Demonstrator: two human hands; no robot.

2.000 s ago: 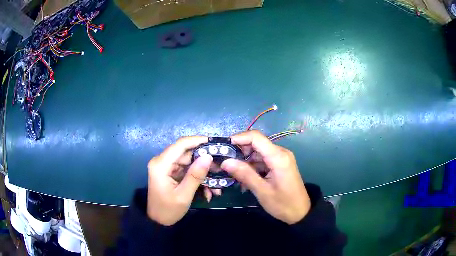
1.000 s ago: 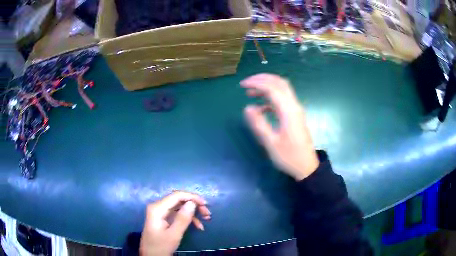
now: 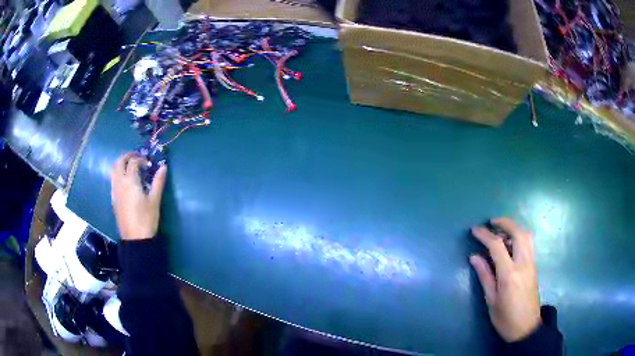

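Observation:
My left hand (image 3: pixel 136 198) is at the left, at the near end of the pile of wired modules (image 3: pixel 184 76). Its thumb and fingers are around a dark LED module (image 3: pixel 149 170), which is partly hidden. My right hand (image 3: pixel 512 278) is low over the green table at the right. Its fingers are curled around a small dark piece (image 3: pixel 506 245), seemingly a foam pad, mostly hidden by the fingers. Red, white and yellow lead wires with red tips (image 3: pixel 284 87) stick out of the pile.
An open carton of matte black foam pads (image 3: pixel 432 76) stands at the far edge. Tangled wired modules (image 3: pixel 592 49) lie beyond it at the far right. A single lead (image 3: pixel 533 111) hangs near the carton's right corner. White-and-black units (image 3: pixel 80 278) are below the table at the left.
The view has turned left. My left hand has moved from the near edge to the pile. My right hand has come down onto the table. The dark pad by the carton is gone from its spot.

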